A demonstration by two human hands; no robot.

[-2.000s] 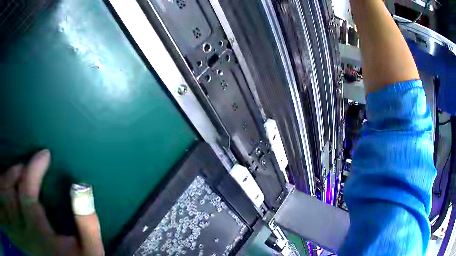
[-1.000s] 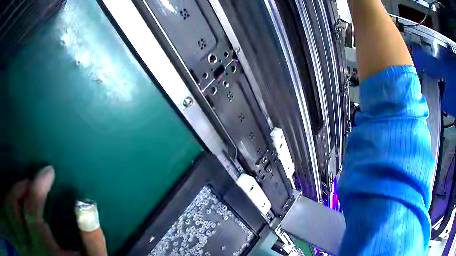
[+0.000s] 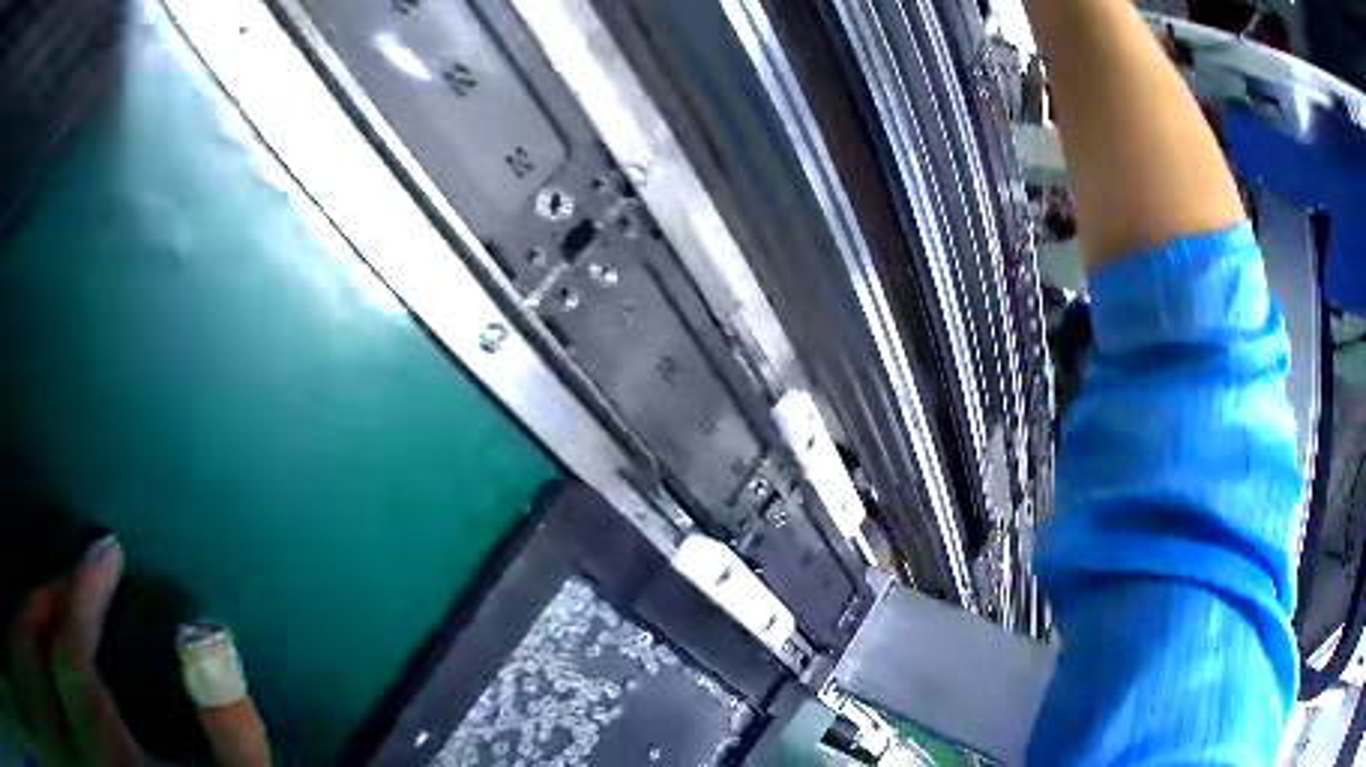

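My left hand (image 3: 143, 674) is at the lower left over the green bench top, cut off by the picture's edge. Its fingers are apart, one finger wears a cream finger cot (image 3: 210, 664), and nothing shows in it. My right arm reaches up at the right into the machine; the right hand is beyond the top edge. The black parts tray (image 3: 465, 637) lies at the bottom centre, cut off below. Many small pale rings (image 3: 562, 667) are scattered on it.
A green bench top (image 3: 270, 405) lies at the left. A silver rail (image 3: 495, 337) borders it, beside dark plates with holes (image 3: 659, 352) in a track. White blocks (image 3: 734, 584) sit on the track. Long machine rails run to the right. A grey panel (image 3: 936, 659) is at the lower right.
The view has shifted slightly, so the rail and tray appear further left. My left hand shows lower and further left, still apart-fingered. My right arm still reaches up.
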